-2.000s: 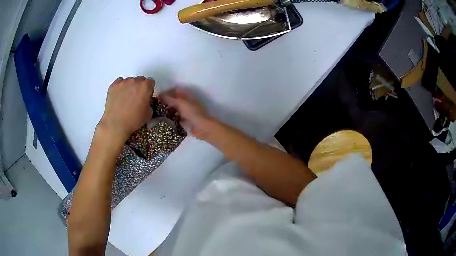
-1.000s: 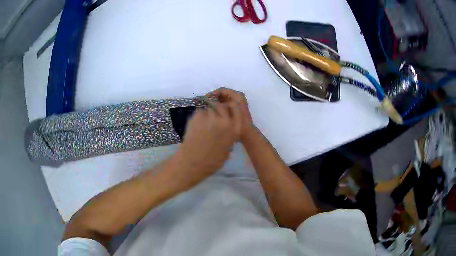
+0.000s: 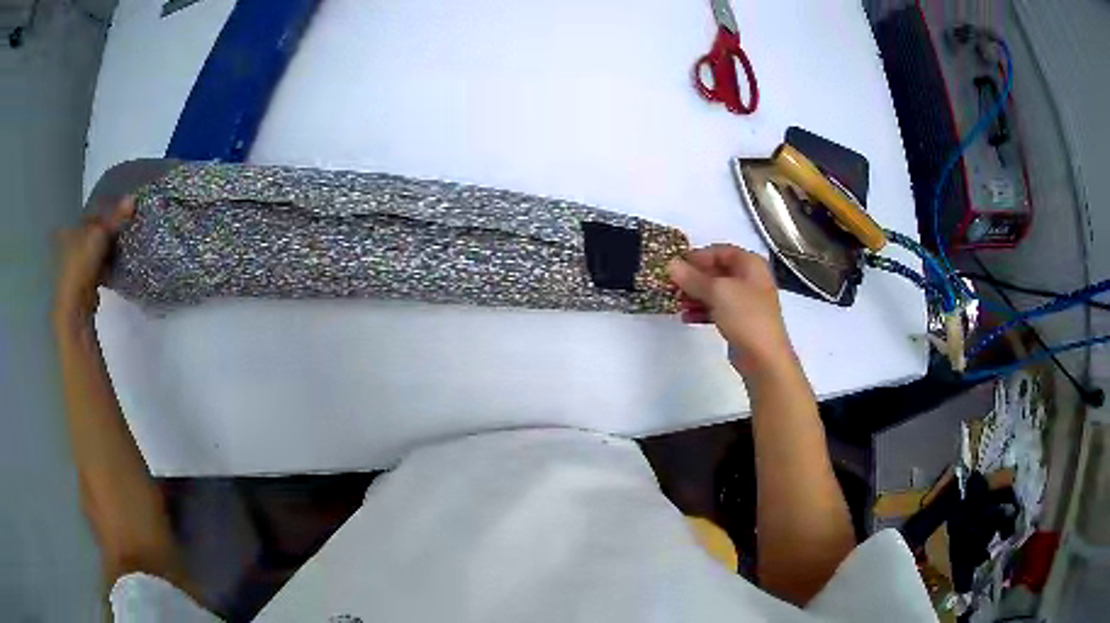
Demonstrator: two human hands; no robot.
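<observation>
A speckled grey sleeve (image 3: pixel 390 250) lies lengthwise over the grey sleeve board (image 3: pixel 119 183), whose rounded end shows at the far left. A lengthwise seam line runs along the sleeve's upper part. A black patch (image 3: pixel 612 256) sits near its right end, where a gold-brown edge (image 3: pixel 661 262) shows. My right hand (image 3: pixel 724 290) pinches that gold-brown end between thumb and fingers. My left hand (image 3: pixel 91 253) is at the sleeve's left end, its fingers at the cloth edge, small and blurred.
The steam iron (image 3: pixel 803 219) rests on a black iron rest (image 3: pixel 840 170) to the right of the sleeve. Red-handled scissors (image 3: pixel 728 76) lie at the back. A blue curved bar (image 3: pixel 244 85) meets the sleeve's far side. Blue hoses (image 3: pixel 962 158) and a red-black box (image 3: pixel 1001 213) are at the right.
My hands have moved apart, the left to the sleeve's far left end, the right staying at the cuff end. The sleeve now lies extended with the whole black patch showing. The view has shifted.
</observation>
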